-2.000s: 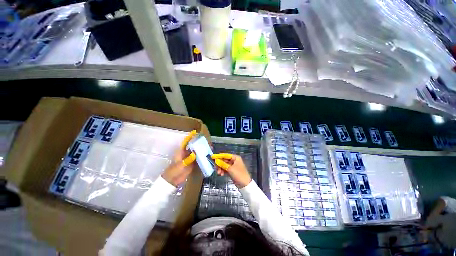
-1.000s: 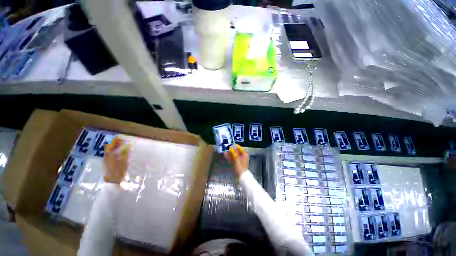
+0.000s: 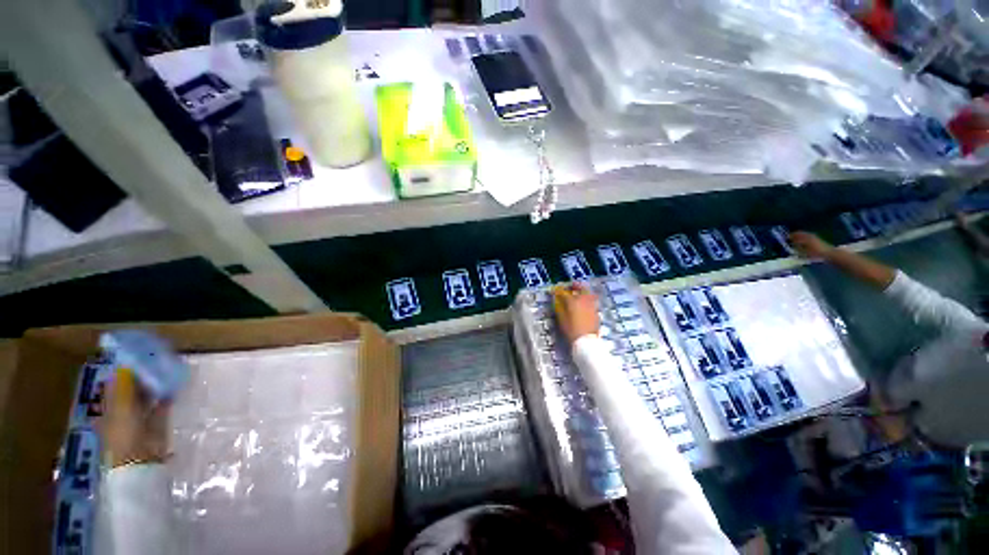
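My left hand (image 3: 136, 423), with a yellow finger cot, holds a blurred pale-blue unit (image 3: 152, 366) over the carton's (image 3: 374, 434) left side. Below it, the blister tray (image 3: 266, 444) has units along its left edge and bare whitish pockets elsewhere. My right hand (image 3: 578, 312) rests at the upper end of the filled blister tray stack (image 3: 607, 401), fingertips down on it. Whether it grips a unit is hidden. Spaced units (image 3: 459, 288) lie face up on the green conveyor belt (image 3: 358, 291).
Empty clear trays (image 3: 461, 417) lie between carton and filled stack. A white tray (image 3: 808, 336) at right holds several units. Another person's hand (image 3: 811, 245) reaches to the belt. A shelf with a pale post (image 3: 163, 163) holds a tumbler (image 3: 320, 103), tissue pack (image 3: 428, 146) and smartphone (image 3: 510, 85).
The view has turned right. My right hand has left its unit on the belt's left part and moved right to the filled stack. My left hand now shows a unit lifted over the carton.
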